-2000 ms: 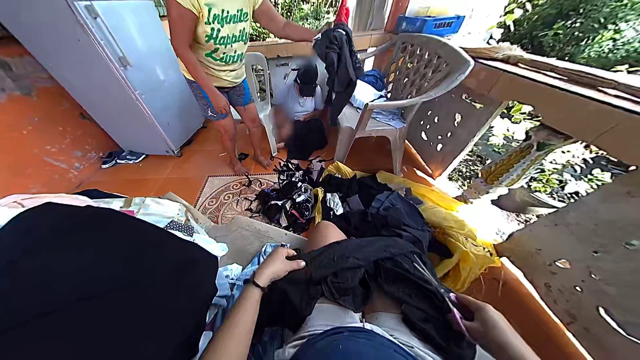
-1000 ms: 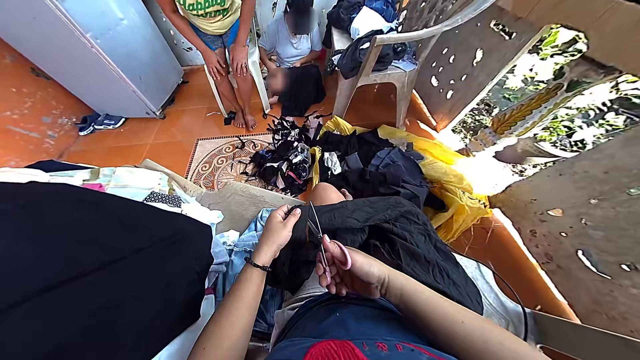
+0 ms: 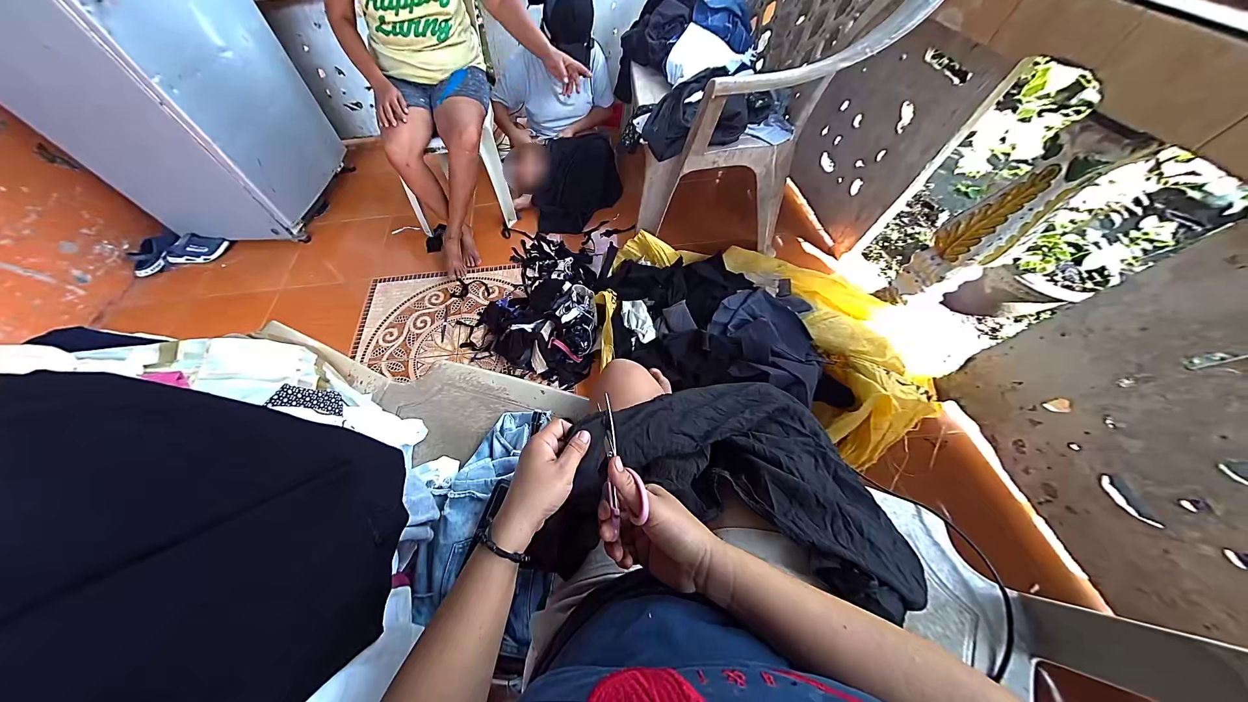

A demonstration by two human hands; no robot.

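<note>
A black piece of cloth [image 3: 760, 468] lies crumpled across my lap. At its left edge my left hand [image 3: 546, 473] pinches the fabric between thumb and fingers, a dark bracelet on the wrist. My right hand [image 3: 648, 531] holds small scissors with pink handles [image 3: 639, 497], fingers in the loops. Their blades point away from me and lie against the cloth beside my left fingertips. Whether the blades are parted is hard to tell. Light blue denim [image 3: 468, 517] lies left of my lap.
Black cloth [image 3: 185, 517] covers a pile at left. Black strips [image 3: 561, 322] lie beyond my knee, beside dark fabrics on a yellow plastic sheet [image 3: 858, 351]. One person [image 3: 419, 58] sits on a chair; another [image 3: 556, 88] sits low behind. A plastic chair [image 3: 770, 88] bears clothes.
Two seconds ago my hands were farther apart on the black cloth; now they are close together, with the scissors between them. The person in the yellow shirt, standing at first, is now seated.
</note>
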